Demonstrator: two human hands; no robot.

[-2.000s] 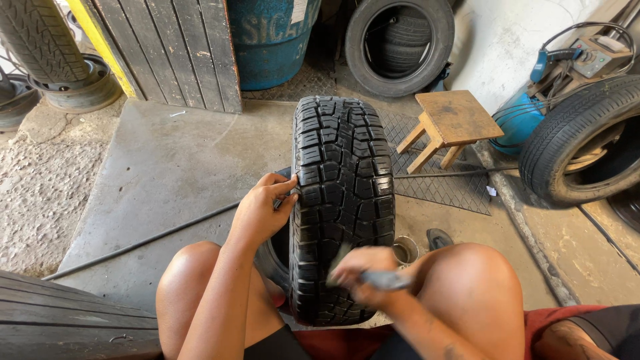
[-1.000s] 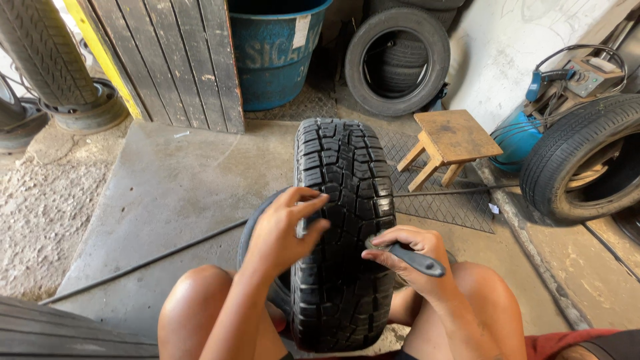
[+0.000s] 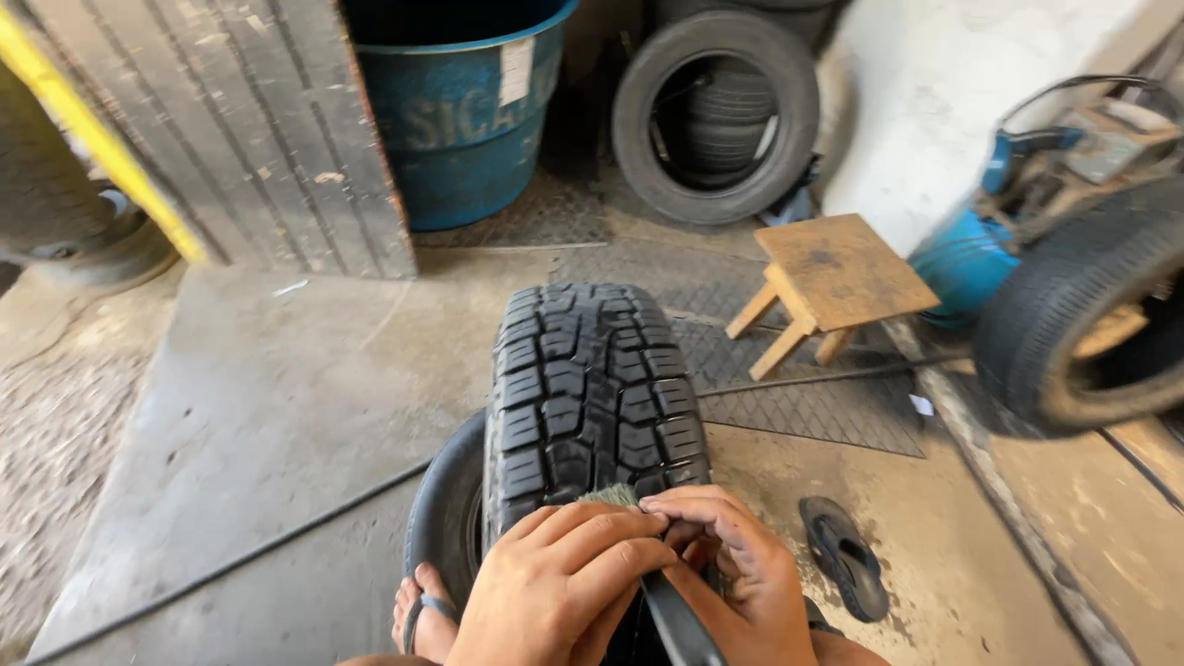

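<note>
An upright tire [image 3: 592, 398] with a wet-looking black tread stands between my legs. Both hands meet over its near side at a brush. The brush's pale bristles [image 3: 612, 496] rest at the tread, and its dark handle [image 3: 680, 615] slants down toward me. My right hand [image 3: 740, 564] is closed around the brush near its head. My left hand [image 3: 564, 578] lies over the brush head from the left, fingertips touching the right hand's fingers; whether it grips the brush is hidden. Another tire [image 3: 444, 499] lies low behind the upright one, on its left.
A wooden stool [image 3: 846, 268] stands on a mat ahead right. A flip-flop [image 3: 844, 555] lies right of the tire. A hose [image 3: 250, 573] crosses the floor. Farther off are a blue tub [image 3: 462, 129], a leaning tire [image 3: 638, 120], a large tire [image 3: 1036, 324] and a blue machine [image 3: 971, 259].
My left hand has come down from the tire's tread to the brush and now meets the right hand. The brush, earlier held out to the right, is now over the tread.
</note>
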